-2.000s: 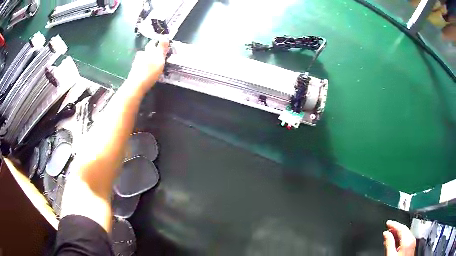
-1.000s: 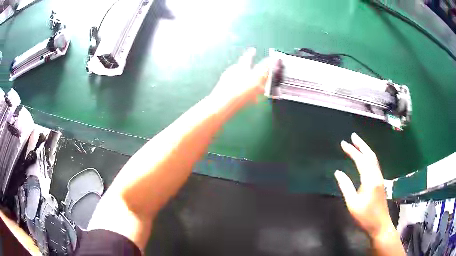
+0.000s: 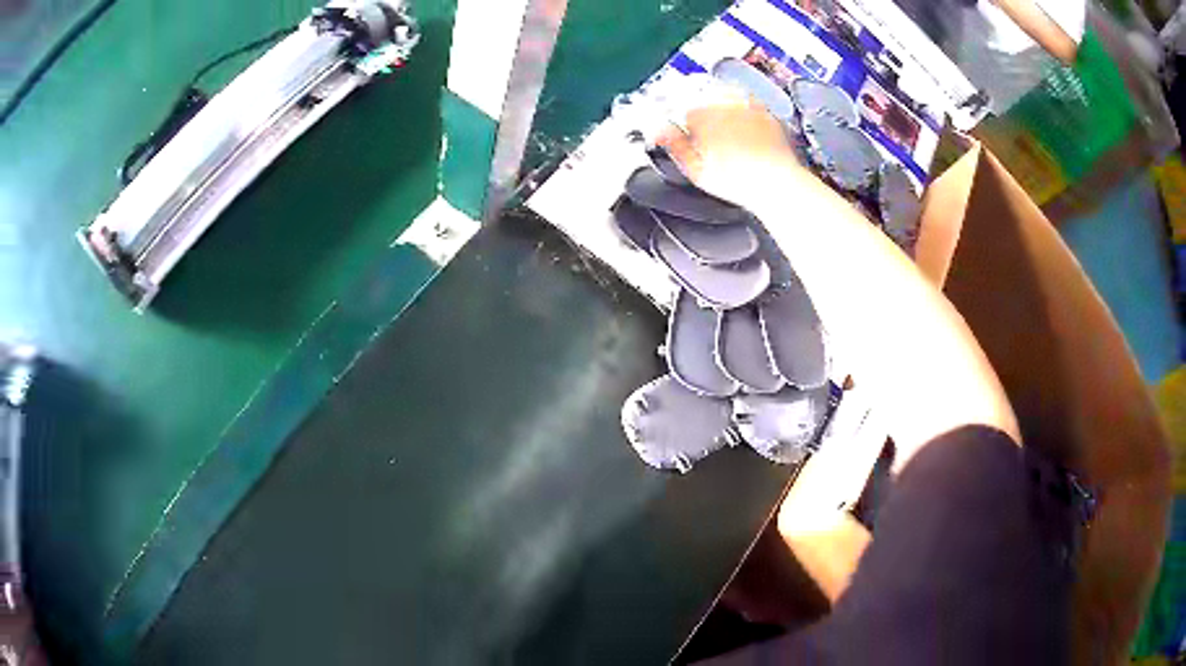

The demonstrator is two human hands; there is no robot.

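My right hand [image 3: 728, 146] reaches in from the lower right, over the grey oval end caps [image 3: 713, 276] on the striped packing. Its fingers are bent down at the upper end of the cap stack, by a dark cap edge. Glare and blur hide whether they grip a cap. The caps overlap in a curved row, with two round-ended ones lying at the near end. My left hand is not in view. A silver-white appliance body [image 3: 241, 150] lies on the green table at upper left, its open side showing.
An open cardboard carton [image 3: 1041, 312] stands at the right. Blue-and-white striped packing [image 3: 780, 39] lies under more caps. A white upright [image 3: 501, 78] rises from the green table edge. The black mat [image 3: 481, 442] runs below. Part of another silver piece [image 3: 13, 481] shows at the left rim.
The view has swung right, so the body with its cord now shows at the left. My right hand has moved from beside the table edge onto the caps. My left hand has left the view.
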